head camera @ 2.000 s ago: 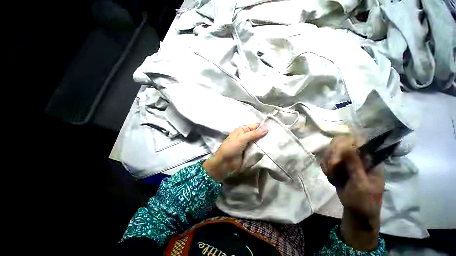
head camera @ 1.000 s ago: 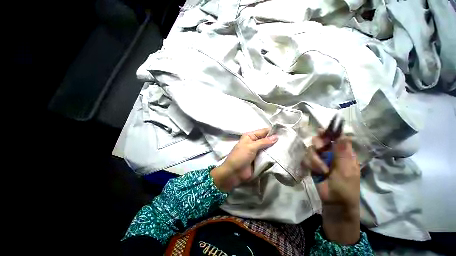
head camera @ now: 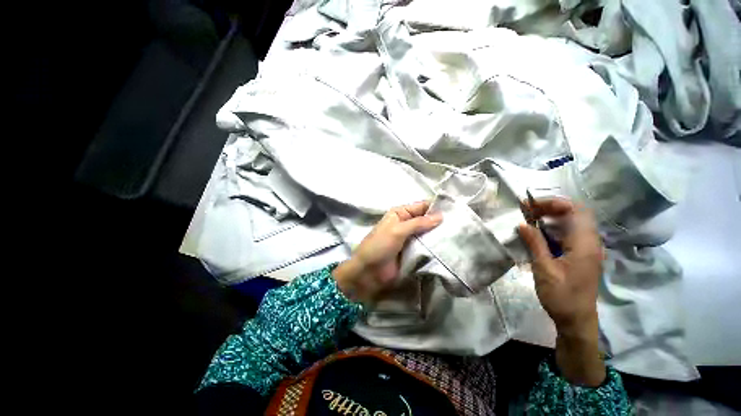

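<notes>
An off-white cloth garment (head camera: 341,146) lies bunched on the worktable in front of me, with a small dark navy label (head camera: 560,162) on it. My left hand (head camera: 386,252) pinches a stitched band of the garment (head camera: 467,248) between thumb and fingers. My right hand (head camera: 569,260) is just right of the band and holds the thread snips (head camera: 532,207). Their dark points show above my thumb, and the rest is mostly hidden by my fingers. I cannot see a loose thread.
More crumpled pale cloth (head camera: 662,65) lies at the far right. The white tabletop (head camera: 711,244) shows at the right. A dark grey bin-like shape (head camera: 138,130) stands left of the table. My dark apron with orange trim (head camera: 366,390) is at the bottom edge.
My right hand swung in from the right with the snips, then moved slightly right again, the snips now mostly covered by my fingers. My left hand keeps its pinch, and the band is turned flatter.
</notes>
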